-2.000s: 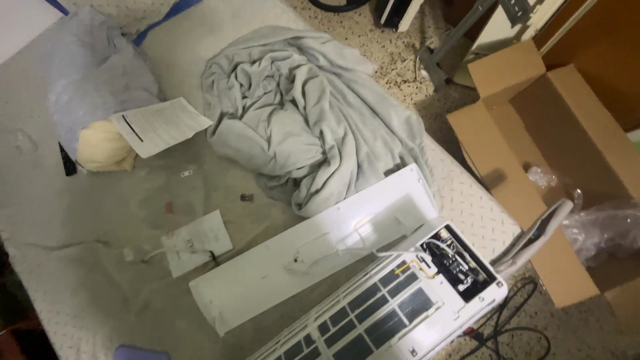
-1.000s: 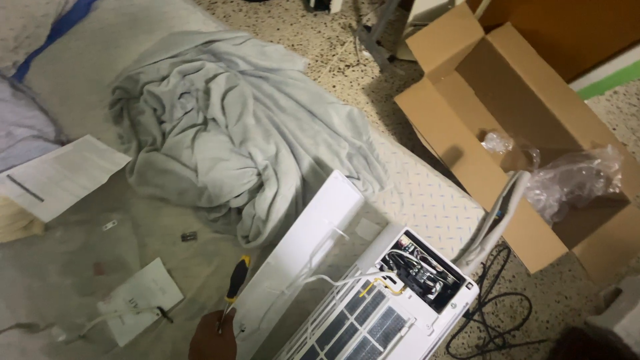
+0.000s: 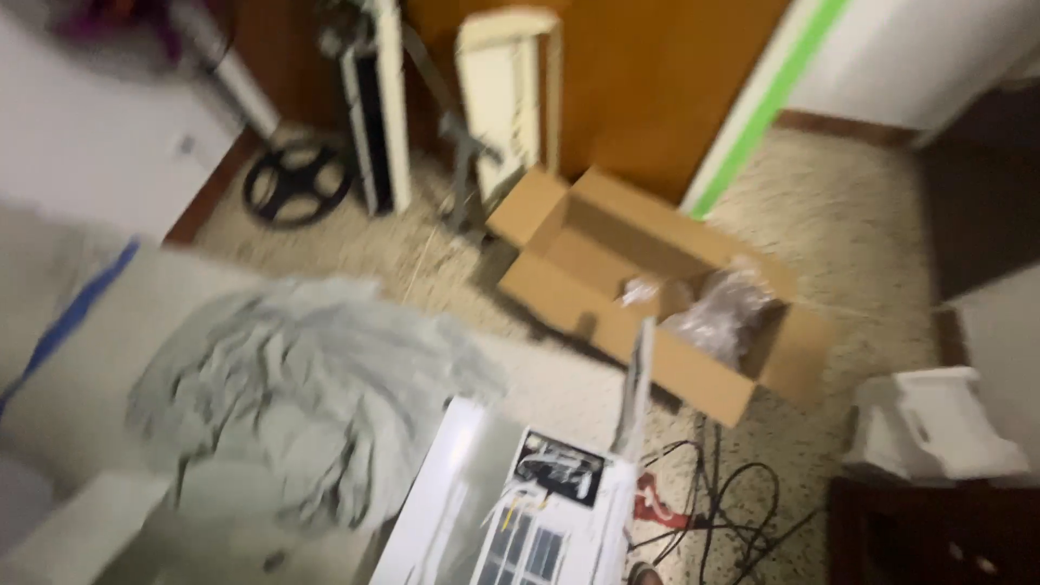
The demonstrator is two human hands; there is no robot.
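Note:
Neither of my hands shows in the head view. At the bottom middle lies a white air conditioner indoor unit [image 3: 520, 561], its filter grid and an uncovered wiring compartment [image 3: 561, 469] in sight, with white and yellow wires beside the compartment. Left of it rests a long white cover panel [image 3: 431, 496]. A crumpled grey-green blanket [image 3: 301, 406] is spread to the left of the panel. The lower edge of the frame cuts off both the unit and the panel, and the picture is blurred.
An open cardboard box [image 3: 617, 325] with clear plastic wrap [image 3: 723, 309] stands on the floor. Black cables [image 3: 715, 512] lie coiled beside a red shoe [image 3: 656, 504]. A white plastic piece [image 3: 942, 422] sits at right. Cream-coloured panels [image 3: 504, 97] lean against the brown door.
The view has swung up and to the right. The hand with a yellow-and-black screwdriver, at the bottom one second ago, is out of view.

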